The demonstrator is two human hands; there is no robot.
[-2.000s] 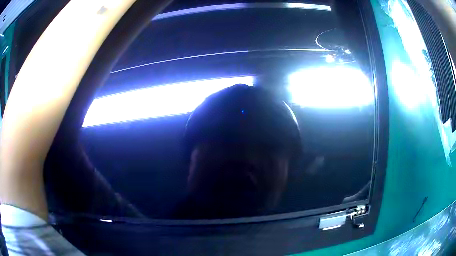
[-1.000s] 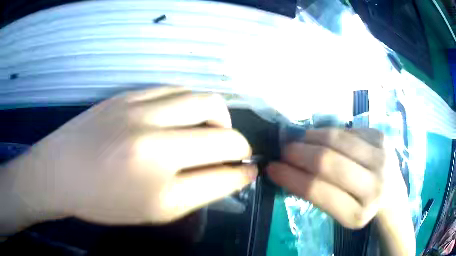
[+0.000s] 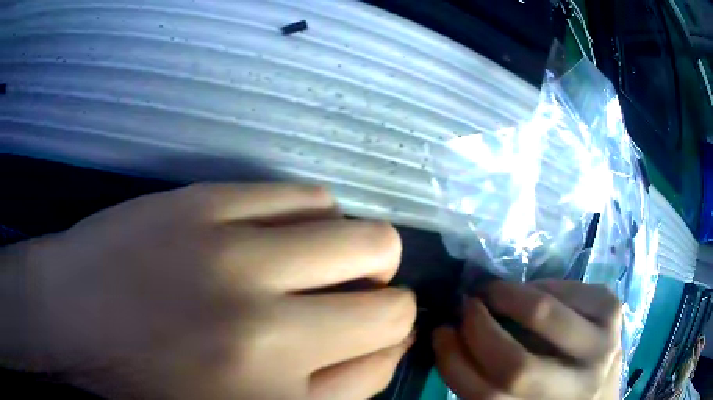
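My left hand (image 3: 227, 289) lies over the near side of a dark panel (image 3: 86, 187), back of the hand up, fingers curled toward its right corner. The fingertips are turned down and hide what is under them. My right hand (image 3: 539, 336) is just right of it, fingers bent and thumb close to the fingertips, by the panel's corner. Something dark shows at its fingertips, too unclear to name. A crumpled clear plastic bag (image 3: 524, 195) lies right behind my right hand, with strong glare.
A white ribbed rail (image 3: 234, 94) runs across behind the panel, with a small black piece (image 3: 295, 28) on it. Another dark panel (image 3: 485, 39) lies beyond the rail. Green bench matting (image 3: 664, 312) shows at the right.
Since one second ago the view has shifted; the hands appear lower and the glare on the rail is weaker. Two seconds ago the view was over the panel's glossy screen.
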